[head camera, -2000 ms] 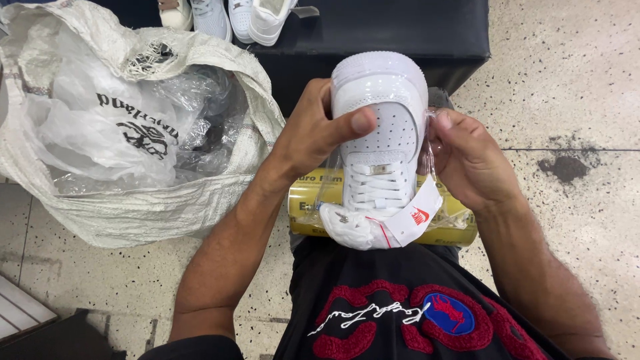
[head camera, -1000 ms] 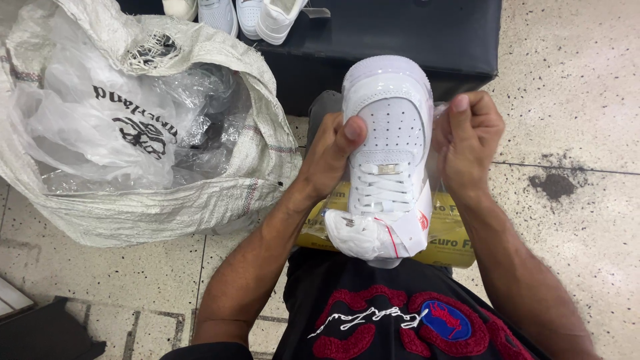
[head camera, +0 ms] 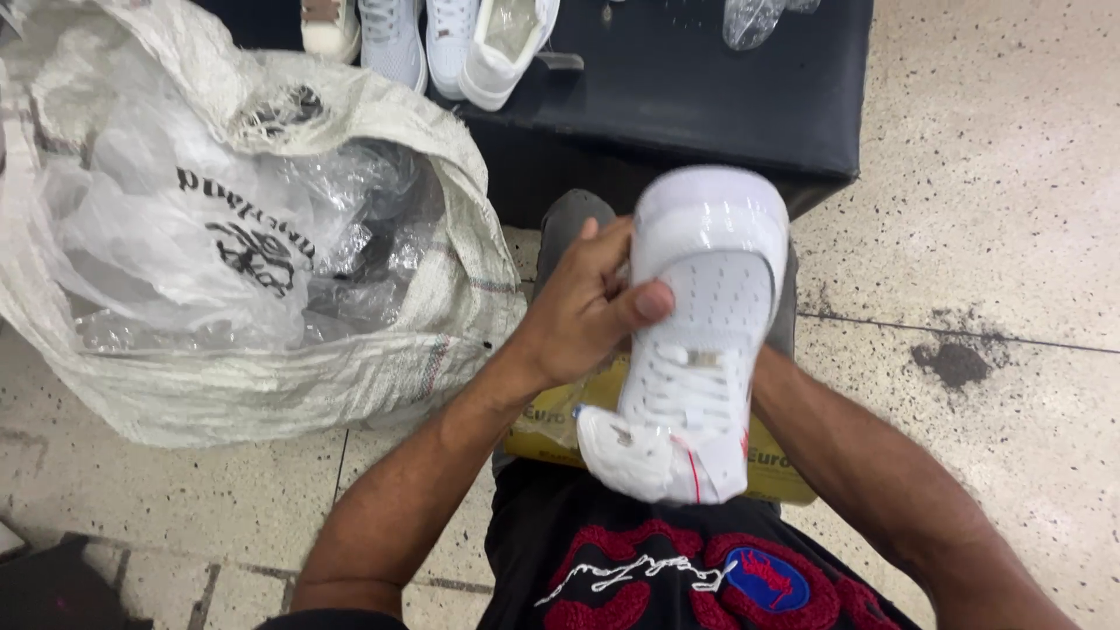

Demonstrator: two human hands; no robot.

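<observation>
A white lace-up sneaker (head camera: 707, 289) points toe-up in front of me, with clear plastic film over its toe and sides. My left hand (head camera: 591, 306) grips its left side, thumb on the perforated upper. My right hand is hidden behind the shoe; only the wrist and forearm show at its right. White stuffing and a tag with a red string lie at the tongue and collar. Below the shoe, across my lap, rests a yellow film roll (head camera: 547, 420) bearing print.
A large white woven sack (head camera: 376, 385) full of clear plastic bags stands at left. Several light shoes, one a white sneaker (head camera: 503, 52), sit on a black padded bench (head camera: 700, 105) ahead. Crumpled clear plastic (head camera: 751, 22) lies on its far part. Speckled floor tiles (head camera: 989, 219) show at right.
My right hand, which was pulling clear film at the shoe's right side, has gone behind the shoe. My left hand keeps its hold.
</observation>
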